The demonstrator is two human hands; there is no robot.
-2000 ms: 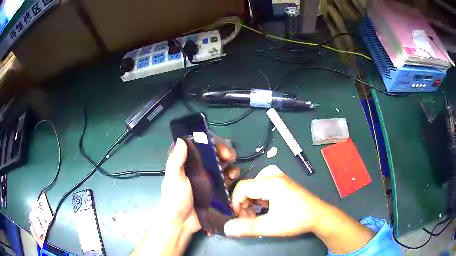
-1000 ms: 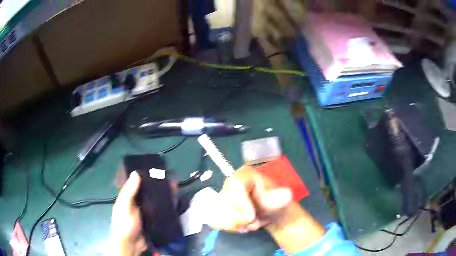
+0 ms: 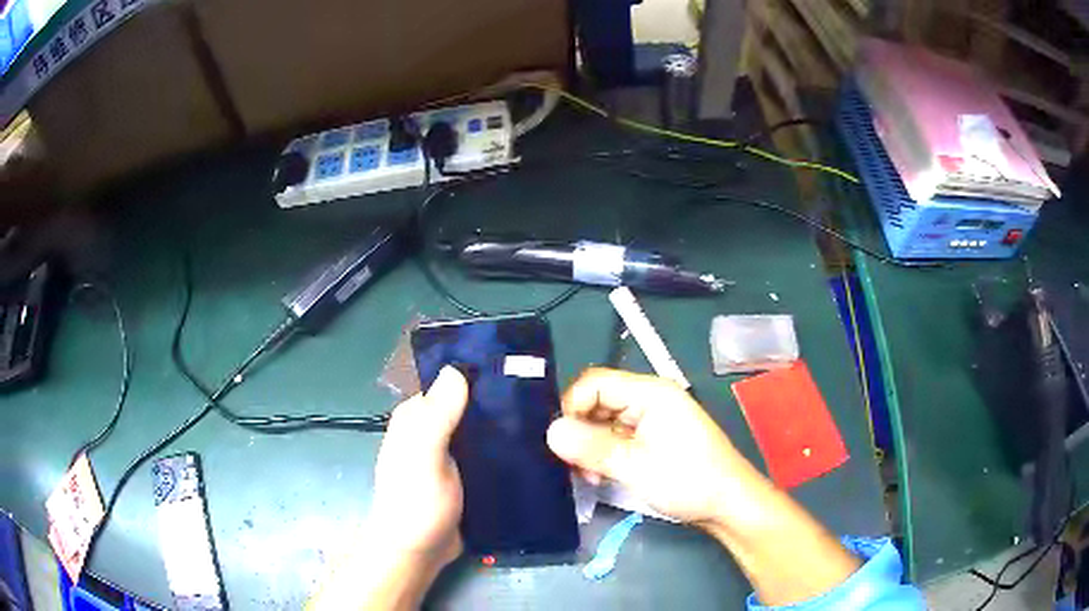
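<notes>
A black glossy smartphone or display assembly [image 3: 508,454] with a white label near its upper end is held upright over the mat, front centre. My left hand [image 3: 418,477] grips its left edge, thumb on the face. My right hand [image 3: 639,442] is at its right edge, fingers bent together; whether they pinch anything or touch the edge cannot be told. A white cloth [image 3: 639,501] lies partly hidden under my right hand, with a light-blue scrap [image 3: 613,544] beside it. A white marker [image 3: 646,339] lies behind my right hand, its cap end hidden.
Behind lie a black electric screwdriver [image 3: 514,260], power adapter [image 3: 344,282] and power strip [image 3: 358,159]. Right are a clear box [image 3: 754,343], red card [image 3: 788,423] and blue power unit [image 3: 965,229]. A narrow phone part [image 3: 189,537] lies left. Cables cross the dark green mat [image 3: 299,477].
The camera view has swung right and back. The phone now shows its face more squarely. My right hand has moved from over the marker and red card to the phone's right edge.
</notes>
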